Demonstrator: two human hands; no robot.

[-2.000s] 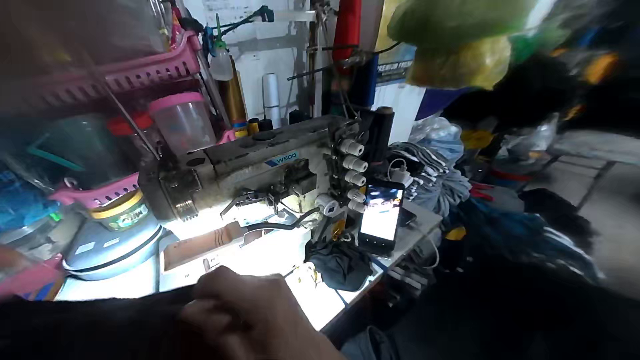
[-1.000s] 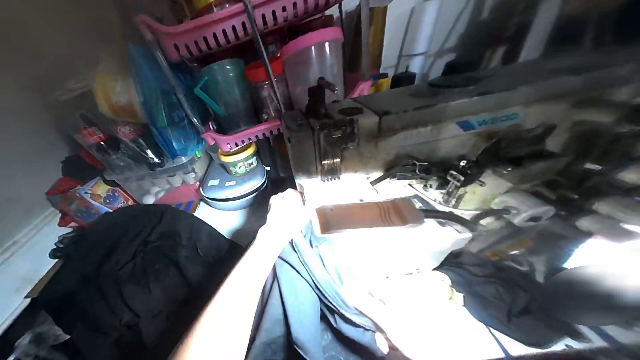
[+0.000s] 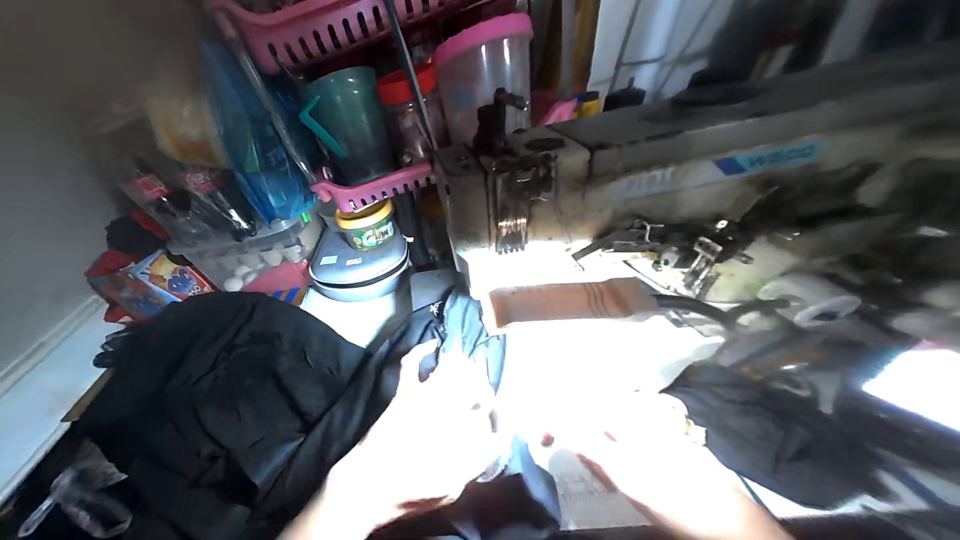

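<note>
An industrial sewing machine (image 3: 600, 165) spans the right half of the view, with a bright lamp glare over its bed. Dark fabric (image 3: 450, 322) lies at the left end of the bed, bunched around my left hand (image 3: 431, 427), which grips it. My right hand (image 3: 630, 450) rests low on the bed at the fabric's right edge, its fingertips near the cloth; glare hides whether they pinch it. A brown plate (image 3: 570, 301) sits on the bed beyond both hands. A large black cloth heap (image 3: 232, 390) lies at the left.
Behind stand a grey round case (image 3: 360, 266) with a yellow-lidded tub (image 3: 367, 225), a pink basket (image 3: 382, 187) holding a green pitcher (image 3: 349, 124), and a clear box (image 3: 255, 259). At right lie a dark cloth (image 3: 780, 435) and a bright phone screen (image 3: 919, 382).
The view has swung left and closer since the first frame. My left hand, farther up by the bed's left end one second ago, is now lower and nearer me.
</note>
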